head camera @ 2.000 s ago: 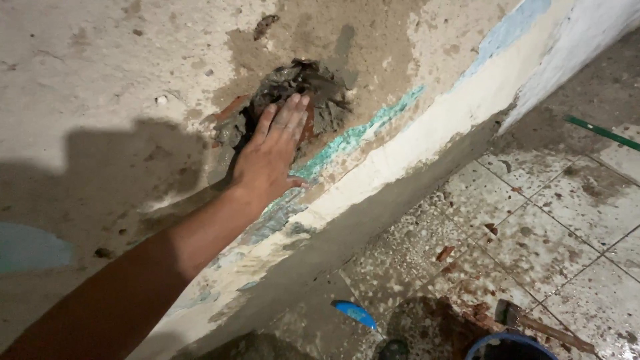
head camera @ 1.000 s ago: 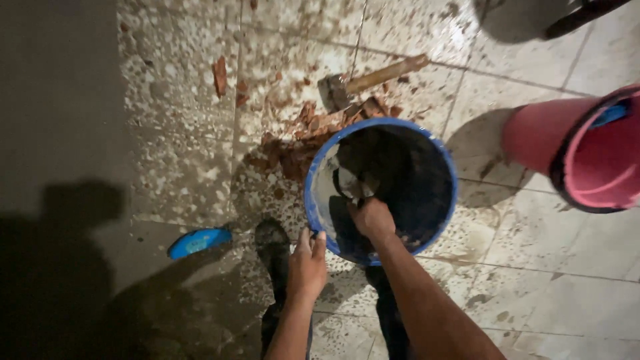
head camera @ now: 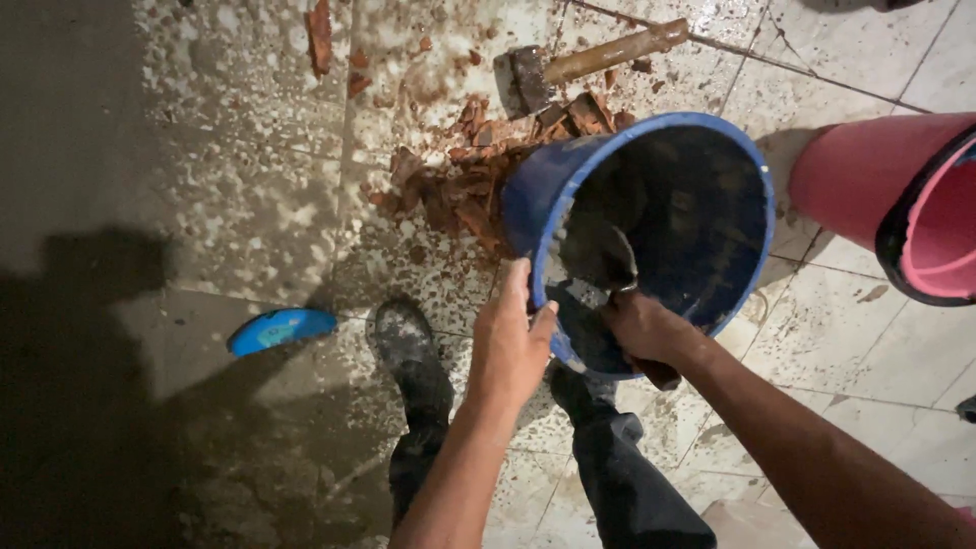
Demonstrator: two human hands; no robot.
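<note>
A blue plastic bucket (head camera: pixel 545 179) tilts over the floor, its mouth facing me and to the right. My left hand (head camera: pixel 515 335) grips its rim on the near left side, thumb and fingers on either side of the edge. Inside the mouth, my right hand (head camera: pixel 648 332) is closed around the handle of a trowel (head camera: pixel 606 248), whose handle end shows below the fist. The trowel's blade is against wet grey mortar (head camera: pixel 560 255) along the bucket's left inner wall. How much mortar lies deeper in the dark bucket cannot be told.
Broken red brick or tile pieces (head camera: pixel 457 191) lie left of the bucket. Beyond them rests a hammer (head camera: pixel 610 61) with a wooden handle. A pink bucket (head camera: pixel 854 168) stands at right. A blue plastic piece (head camera: pixel 282 329) lies left of my shoes on the stained tile floor.
The view has swung from the wall down to the floor. My left hand, earlier on a hole in the wall, now holds the bucket. Since one second ago the bucket has tipped over further.
</note>
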